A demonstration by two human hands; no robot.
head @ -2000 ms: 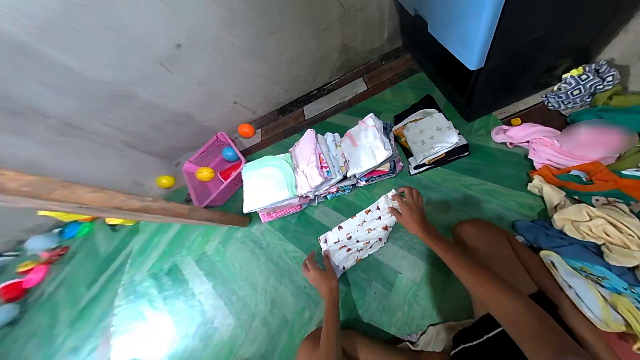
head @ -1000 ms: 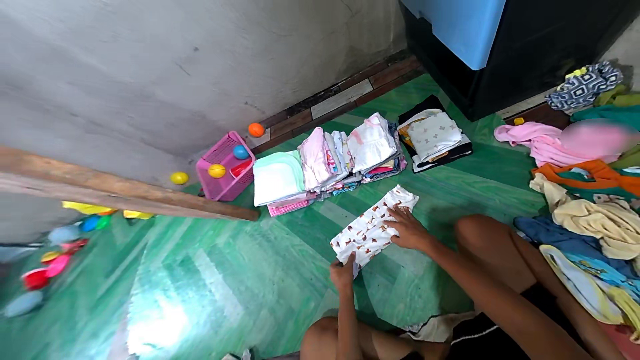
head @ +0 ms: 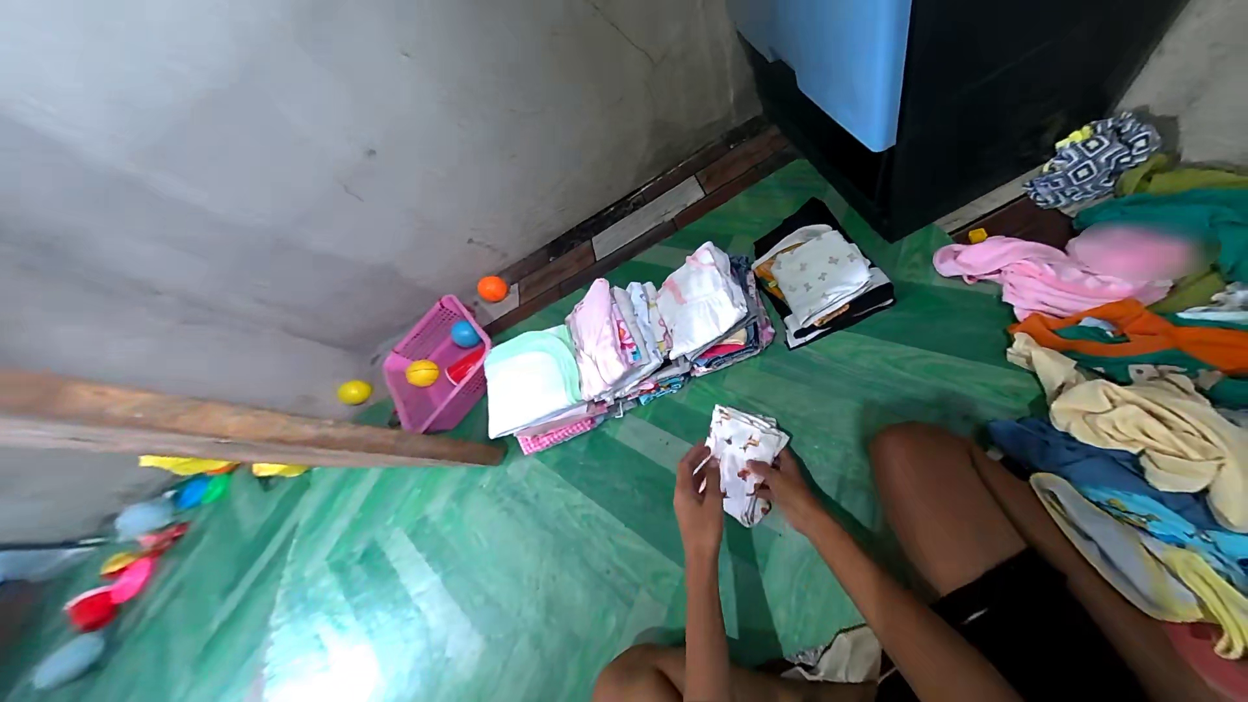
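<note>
A white printed cloth, folded into a small bundle, is held between both hands over the green floor. My left hand grips its left edge, fingers curled round it. My right hand pinches its right side with the thumb on the front. Just beyond stand stacks of folded clothes: a white and mint piece on the left, a pink piece in the middle, a white piece on the right. A separate pile with a patterned white cloth on top lies farther right.
A pink plastic basket holds small balls, with an orange ball beside it. A wooden beam juts in from the left. Colourful toys lie beyond it. Unfolded clothes are heaped at right. A black and blue cabinet stands behind.
The printed cloth was spread wider between the hands and is now folded much smaller. My right hand has come closer to my left hand.
</note>
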